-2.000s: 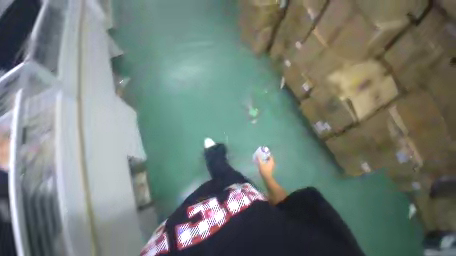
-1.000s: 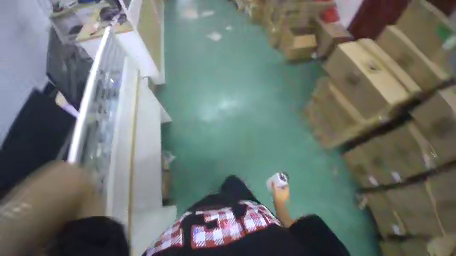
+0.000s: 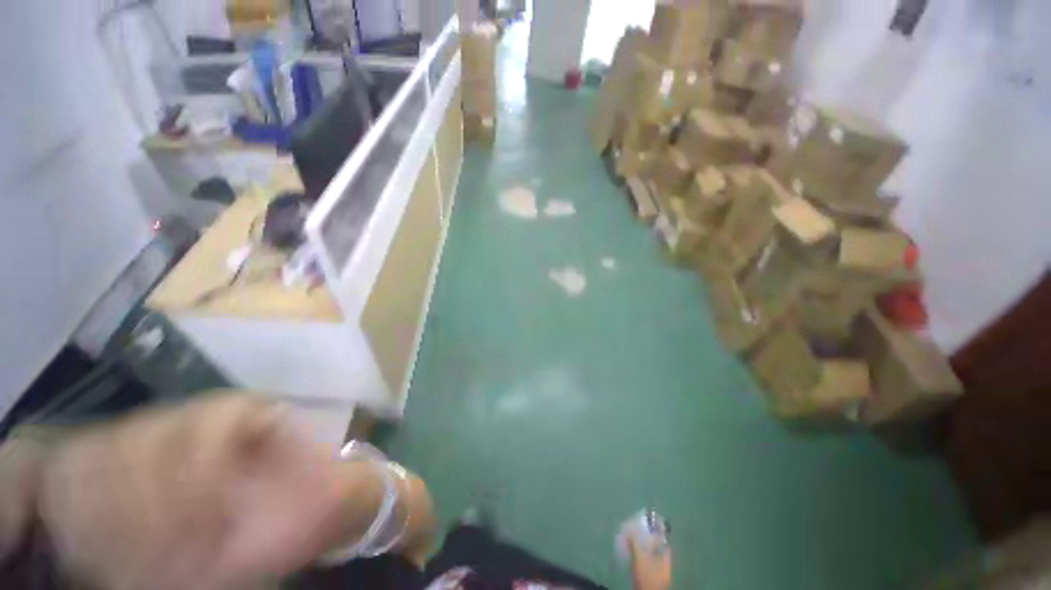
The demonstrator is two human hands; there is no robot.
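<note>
A small white bottle with a shiny top (image 3: 643, 531) is at the bottom of the view, right of centre. My right hand (image 3: 651, 564) is closed around it, low over the green floor, and is cut off by the lower edge. My left hand (image 3: 196, 490) is large and blurred at the lower left, close to the camera, with a clear or silvery bracelet on the wrist. Its fingers cannot be made out, and I cannot tell whether it holds anything.
A desk (image 3: 248, 259) with a white-framed partition (image 3: 380, 161) and a monitor stands on the left. Brown cartons (image 3: 795, 254) are piled along the right wall. The green floor (image 3: 542, 357) runs between them, with pale patches on it. A dark red surface (image 3: 1014, 403) is at the right edge.
The view has moved forward along the aisle and tilted up. The long bench has gone from the left and the desk is nearer. The left hand now shows larger. The right hand still holds the bottle.
</note>
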